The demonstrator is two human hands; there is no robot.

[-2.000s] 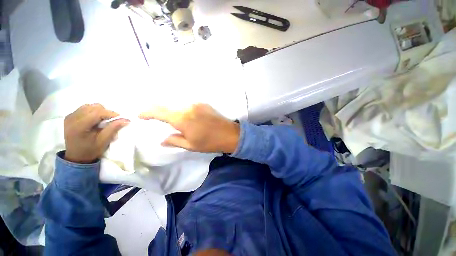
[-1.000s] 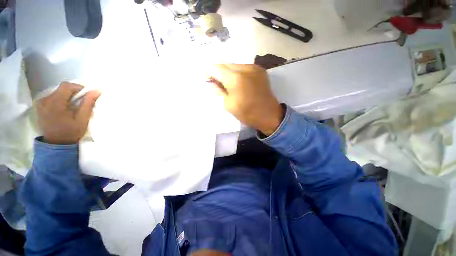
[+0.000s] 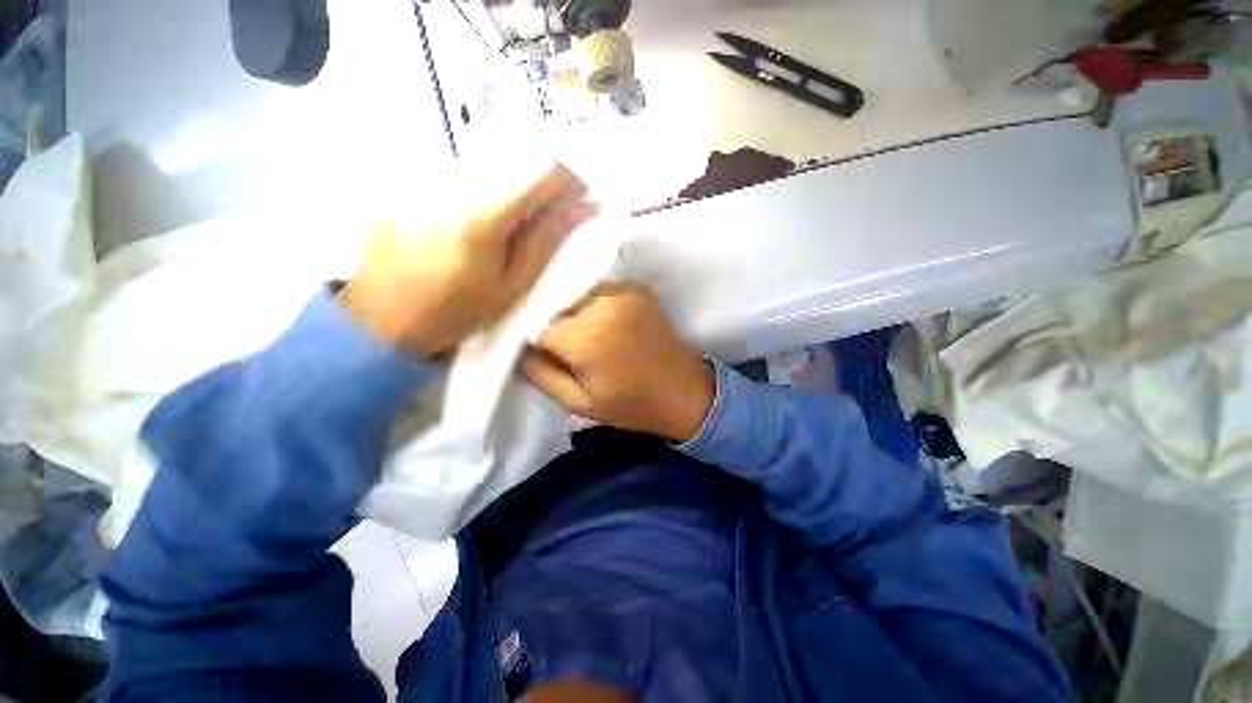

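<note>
A white fabric panel [image 3: 460,460] is bunched between my two hands and hangs over the table's front edge; its upper part is overexposed. My left hand [image 3: 460,261] is closed on the cloth just below the machine's needle area, slightly blurred. My right hand [image 3: 618,360] pinches the same cloth lower and to the right, near the table edge. The sewing machine's metal parts with a round knurled part [image 3: 604,61] are above my hands. The needle point cannot be made out clearly.
Black thread snips [image 3: 785,74] lie right of the machine parts. A dark patch [image 3: 742,170] is on the table. A red-handled tool [image 3: 1140,69] and a small parts tray [image 3: 1174,168] are far right. Cream cloth [image 3: 1112,371] is piled at right. A black padded arm [image 3: 280,39] is upper left.
My left hand has moved right and up from the far left, taking cloth with it. My right hand has moved down towards the table edge. The cloth, spread out before, is now gathered.
</note>
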